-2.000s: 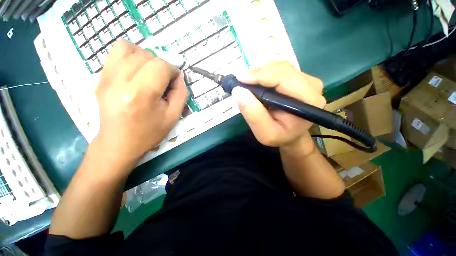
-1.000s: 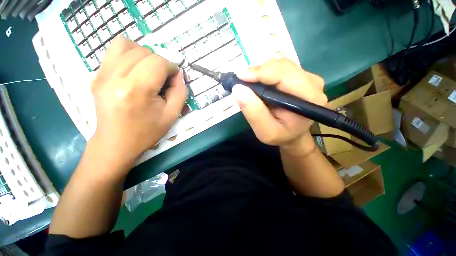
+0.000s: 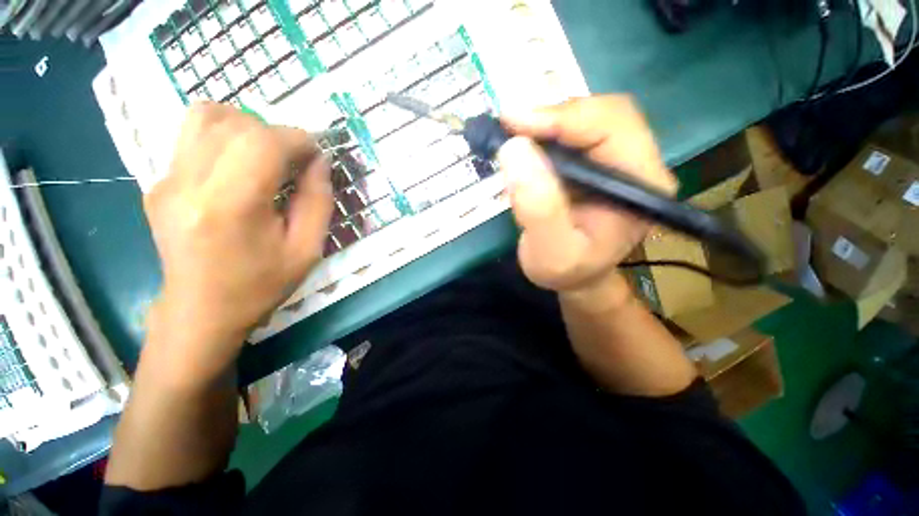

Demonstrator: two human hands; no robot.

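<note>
A white tray (image 3: 126, 126) with round holes along its edge lies under my hands. It holds PCB panels (image 3: 373, 146) with green strips and rows of small rectangles. My right hand (image 3: 584, 186) grips the black soldering iron (image 3: 645, 197), whose thin tip points up and left above the panel; hand and iron are slightly blurred. My left hand (image 3: 237, 212) is over the tray's left part, its fingers curled together. A pale thread-like solder wire (image 3: 86, 181) runs from the left toward this hand; what lies between the fingertips is blurred.
A second white tray (image 3: 45, 292) with a green panel is at the far left. Stacked grey layered edges (image 3: 71, 15) are at upper left. Black cables (image 3: 826, 60) lie at upper right. Open cardboard boxes (image 3: 751, 222) stand on the floor to the right. A clear plastic bag (image 3: 302, 388) is below the bench edge.
My left hand has moved left, away from the iron's tip, uncovering more of the panel. The iron has shifted slightly up and right. The camera view has shifted slightly.
</note>
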